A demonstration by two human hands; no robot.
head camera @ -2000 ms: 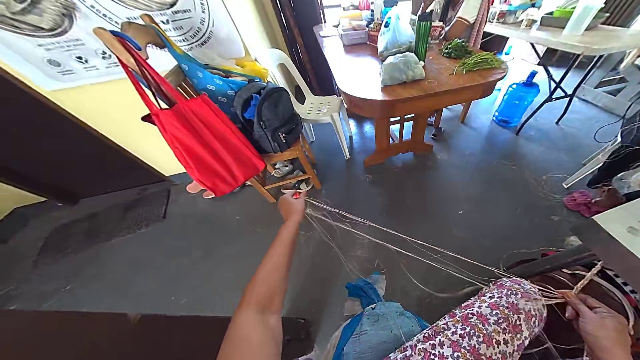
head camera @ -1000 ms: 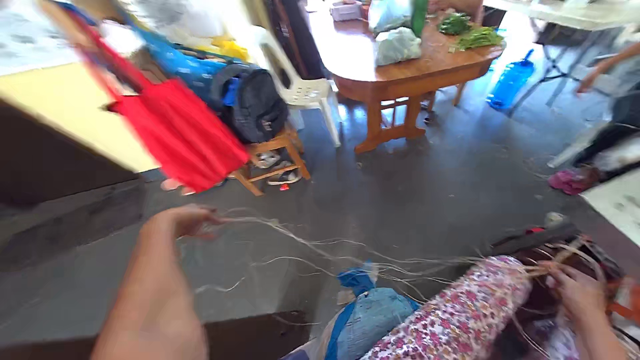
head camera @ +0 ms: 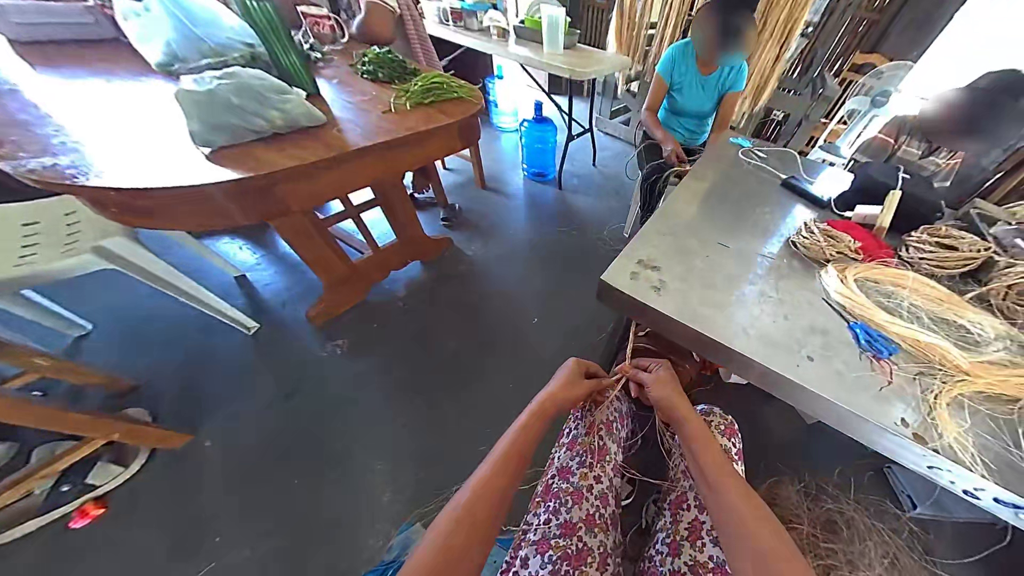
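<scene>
A braided cord of pale plant fibre (head camera: 631, 342) rises above my hands, just off the near edge of the grey table. My left hand (head camera: 578, 384) pinches fibre strands at the lower end of the braid. Close beside it, my right hand (head camera: 652, 384) grips the braid's end, the fingertips of both hands nearly touching. Loose strands hang from the hands over my knees in flowered trousers (head camera: 588, 480). On the table lie a long hank of pale fibre (head camera: 912, 312) and blue-handled scissors (head camera: 872, 340).
The grey table (head camera: 704, 264) runs along my right, holding coiled braids (head camera: 946, 250). A person in a blue shirt (head camera: 696, 100) sits at its far end. Loose fibre (head camera: 840, 520) lies on the floor at right. A wooden table (head camera: 320, 172) and white plastic chair (head camera: 72, 240) stand to the left.
My left hand, earlier stretched out far to the left with long strands, is now beside my right hand at the braid. The view has swung to the right.
</scene>
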